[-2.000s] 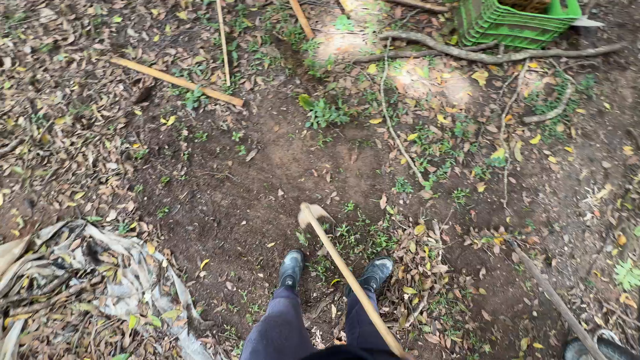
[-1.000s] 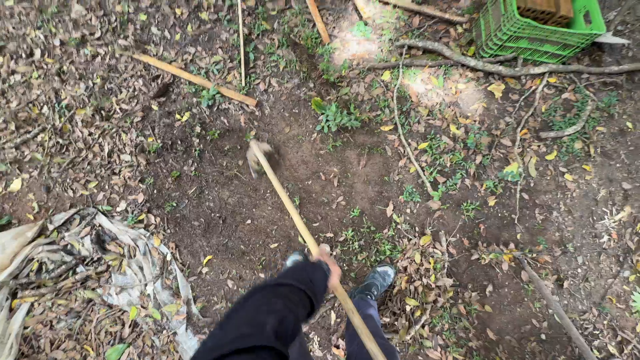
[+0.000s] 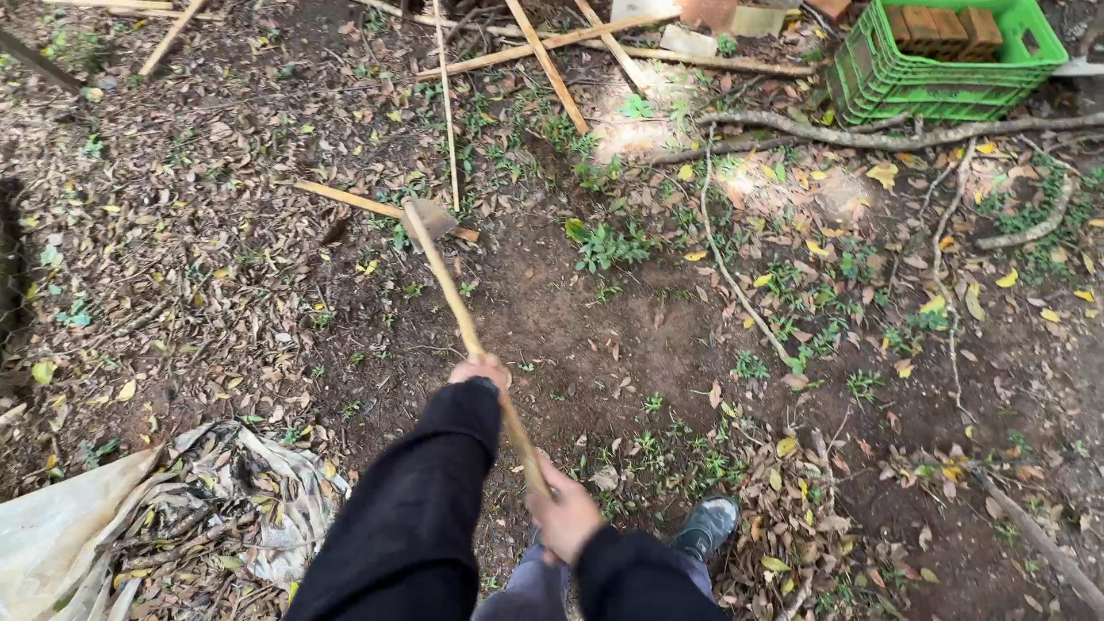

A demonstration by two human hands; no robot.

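Note:
Both my hands grip the wooden handle of a hoe [image 3: 453, 297]. My left hand [image 3: 481, 371] is closed around the handle about midway along, and my right hand [image 3: 565, 513] holds it nearer my body, by its lower end. The hoe's metal blade [image 3: 431, 221] is at the far end, over or against a wooden strip [image 3: 349, 197] lying on the leaf litter; whether they touch I cannot tell. A small leafy plant [image 3: 608, 246] grows in the bare soil right of the blade.
A green plastic crate [image 3: 940, 86] holding bricks [image 3: 940, 30] stands at the upper right, behind a long branch [image 3: 862, 138]. More wooden strips [image 3: 548, 65] lie at the top. A crumpled plastic sheet [image 3: 78, 526] lies at lower left. My boot [image 3: 705, 526] is at the bottom.
The hoe's blade has moved away from my feet, forward and left, to the wooden strip. Two hands now show on the handle; one showed a second ago. The view takes in more ground ahead.

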